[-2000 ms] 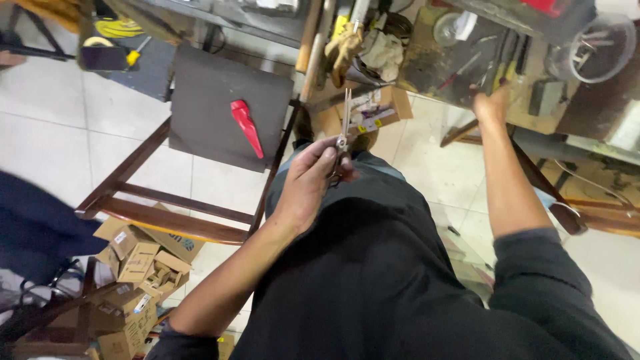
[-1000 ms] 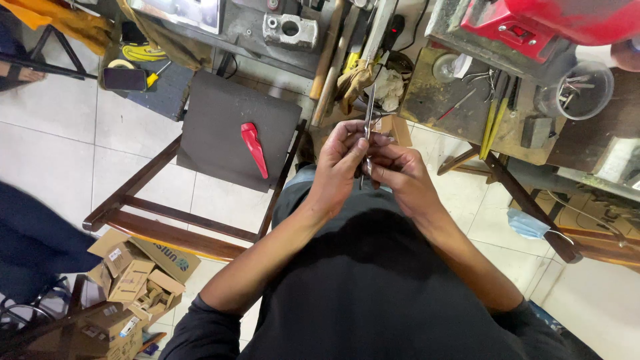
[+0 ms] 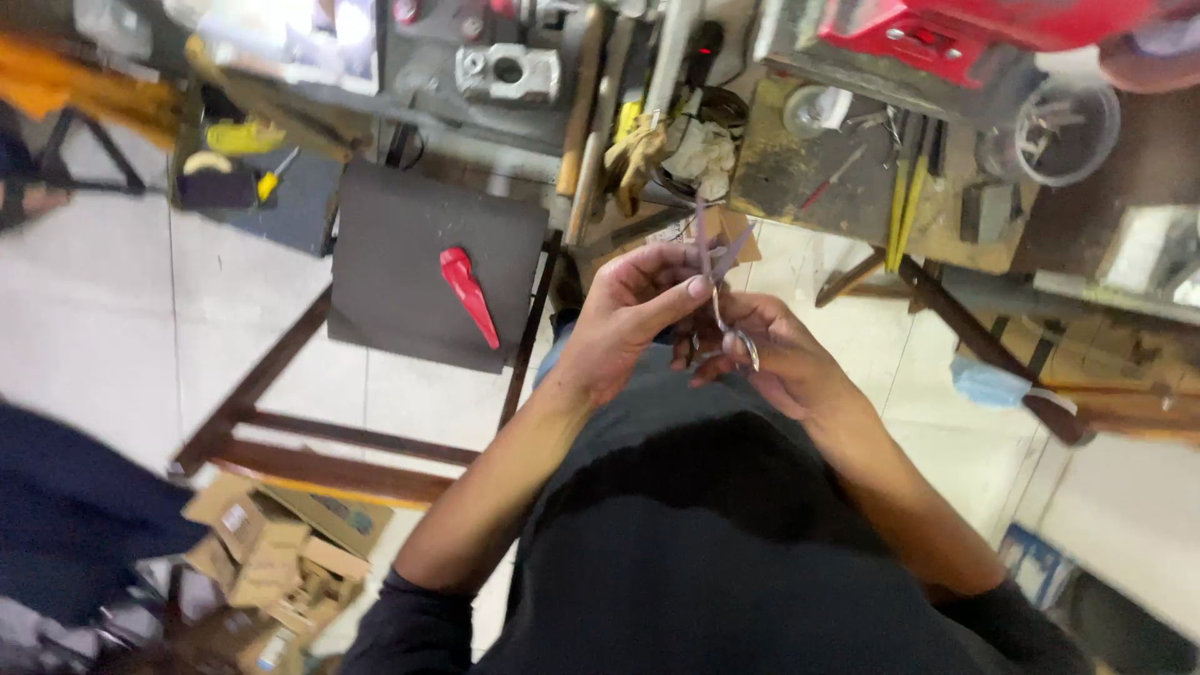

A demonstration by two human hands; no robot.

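A pair of metal scissors [image 3: 717,291] is held between both hands in front of my body, blades upward and parted, finger loops toward me. My left hand [image 3: 642,305] grips it near the pivot, the thumb pressed on the metal. My right hand [image 3: 773,352] holds the finger loops from the right. Some of its fingers are hidden or blurred behind the scissors. Beyond the blades, a cloth or pair of gloves [image 3: 642,155] hangs at the bench edge, with a small cardboard box [image 3: 736,234] below.
A red tool-like object [image 3: 469,295] lies on a dark board [image 3: 394,253] at left. Yellow-handled tools [image 3: 900,211], a clear plastic tub [image 3: 1069,141] and a red machine [image 3: 947,37] are on the right workbench. Cardboard boxes [image 3: 281,562] sit lower left. A blue face mask [image 3: 989,382] hangs at right.
My right hand has come from the right workbench to the scissors beside my left hand. The blades, close together one second ago, are now spread apart.
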